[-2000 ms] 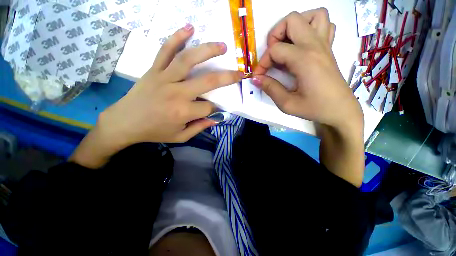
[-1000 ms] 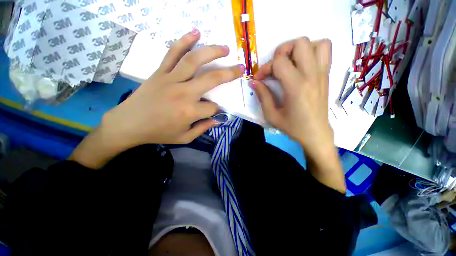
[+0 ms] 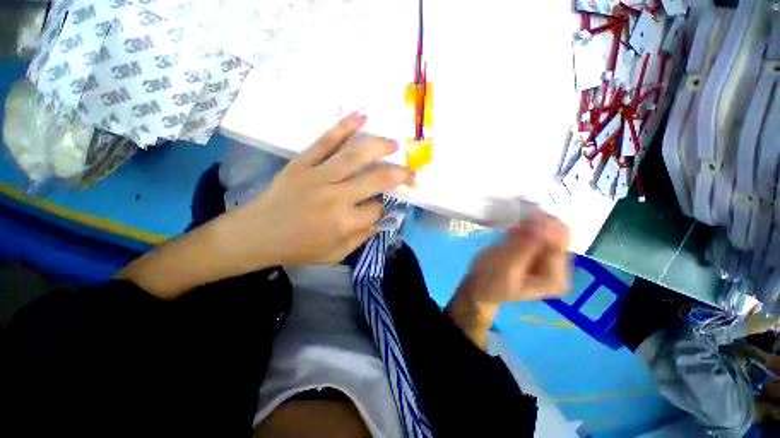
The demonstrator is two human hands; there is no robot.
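Note:
A short orange film piece [image 3: 419, 155] lies on the white sheet near its front edge, with red leads [image 3: 419, 51] running up from it. The sheet around it is overexposed, so fine detail is lost. My left hand [image 3: 338, 190] lies palm down with fingers apart, one fingertip at the lower end of the orange piece. My right hand [image 3: 526, 255] is beyond the front edge of the sheet, to the right, blurred by motion. Its fingers are closed on a small pale piece [image 3: 506, 209], too blurred to name.
White 3M release liners [image 3: 141, 73] fan out at the left, above a clear bag of white material [image 3: 43, 137]. Wired pads [image 3: 617, 111] lie heaped at the right. Stacked white molded parts [image 3: 714, 120] stand beyond. A blue stool [image 3: 590, 299] and a person's grey sleeve [image 3: 697, 368] show lower right.
My right hand has left the lower end of the strip and moved down and right, with a pale piece at its fingers. My left hand has shifted slightly down. Less orange shows.

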